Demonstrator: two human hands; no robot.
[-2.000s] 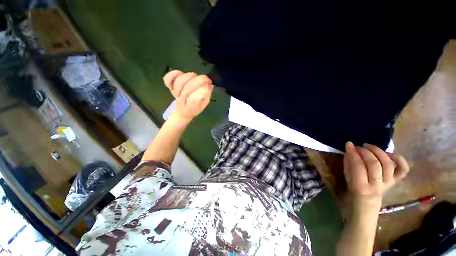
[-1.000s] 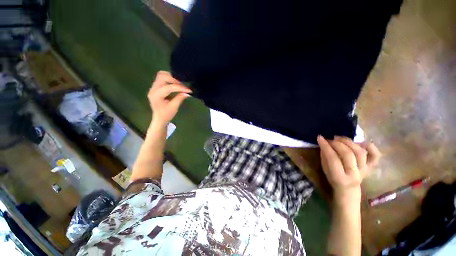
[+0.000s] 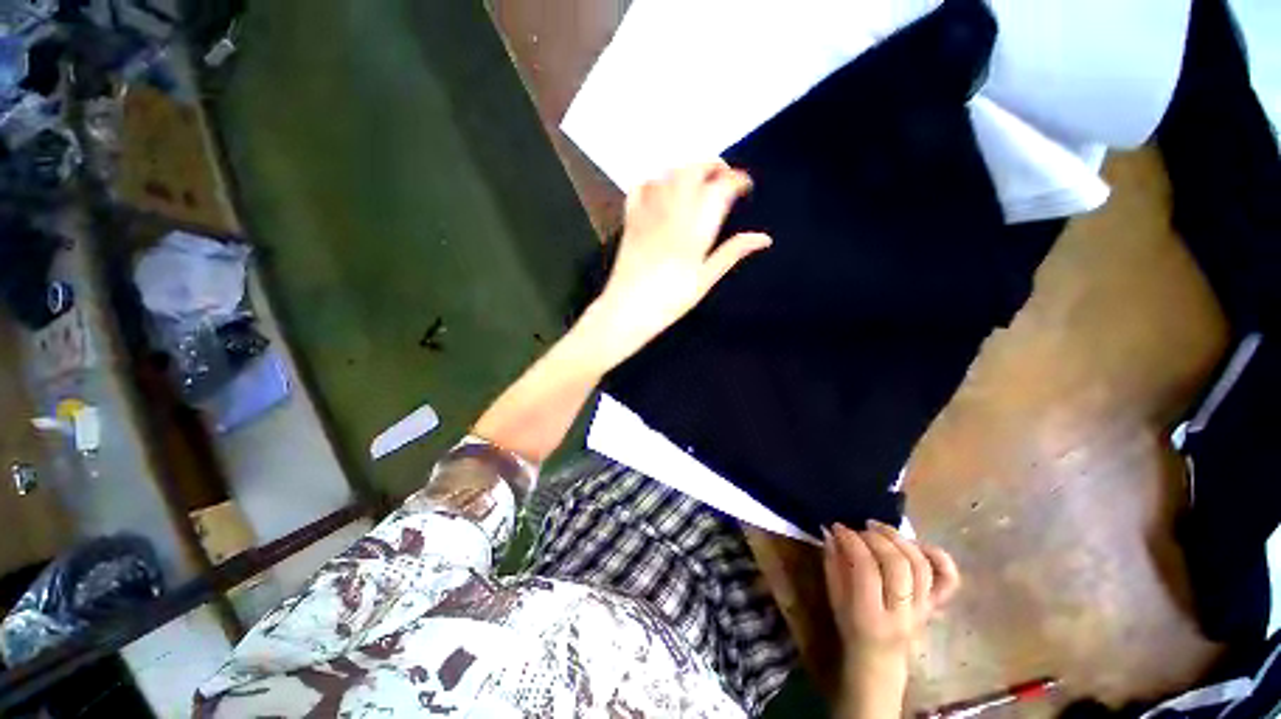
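A black cut panel (image 3: pixel 843 309) lies on the brown table with its near edge towards me. A white sheet (image 3: pixel 674 471) shows from under that near edge. My right hand (image 3: pixel 885 573) pinches the panel's near right corner, with a bit of white under it. My left hand (image 3: pixel 681 239) is over the panel's left side, thumb and fingers apart, holding nothing visible; whether it presses on the cloth is unclear. A large white sheet (image 3: pixel 745 84) lies beyond my left hand, beside the panel.
More white sheets (image 3: pixel 1047 155) lie at the far right of the panel. Black fabric (image 3: pixel 1236 478) lies along the right edge of the table (image 3: pixel 1096 407). A red-and-silver pen (image 3: pixel 990 700) lies near my right hand. Cluttered shelves (image 3: pixel 274 450) stand left, across the green floor (image 3: pixel 379 211).
The black panel has come down flat, uncovering white sheets beyond it. My left hand has let go of the panel's left corner and moved right and over the cloth. My right hand still holds its corner.
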